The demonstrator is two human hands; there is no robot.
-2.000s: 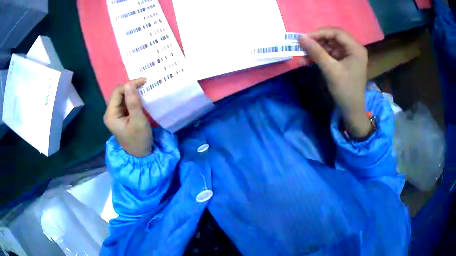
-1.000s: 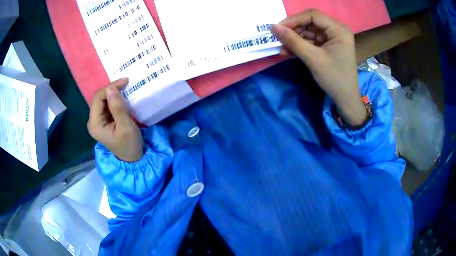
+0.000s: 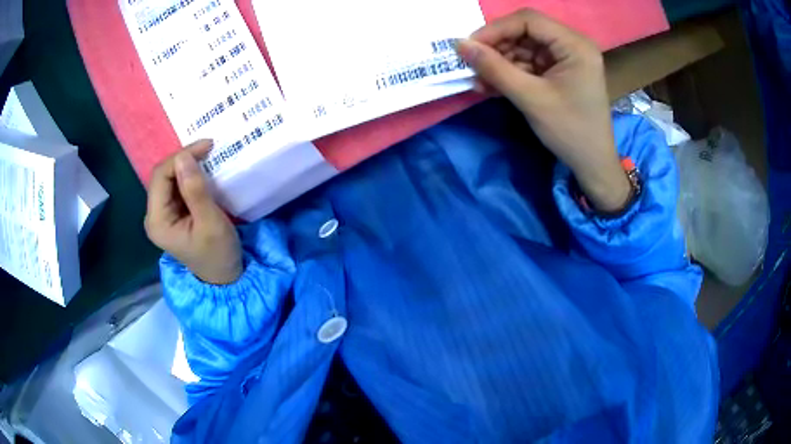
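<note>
A white box [image 3: 364, 52] lies on the red mat [image 3: 113, 78], cut off by the top edge. My right hand [image 3: 551, 87] pinches the right end of a barcode label [image 3: 421, 69] at the box's near right corner. The label lies along the box's near edge; whether it is fully stuck down I cannot tell. The label strip [image 3: 208, 78] runs down the mat left of the box, its blank tail [image 3: 273, 180] at the near edge. My left hand [image 3: 195, 212] grips the strip's left edge between thumb and finger.
Staggered white boxes [image 3: 39, 208] stand on the dark green bench at left. A translucent liner bag [image 3: 130, 373] with white inside lies below the table at lower left. Crumpled clear plastic [image 3: 720, 208] is in the brown space at right. Blue fabric shows at the right edge.
The label has moved left with my right hand, from over the box's corner down against the box. My left hand keeps its grip. The whole view has shifted slightly.
</note>
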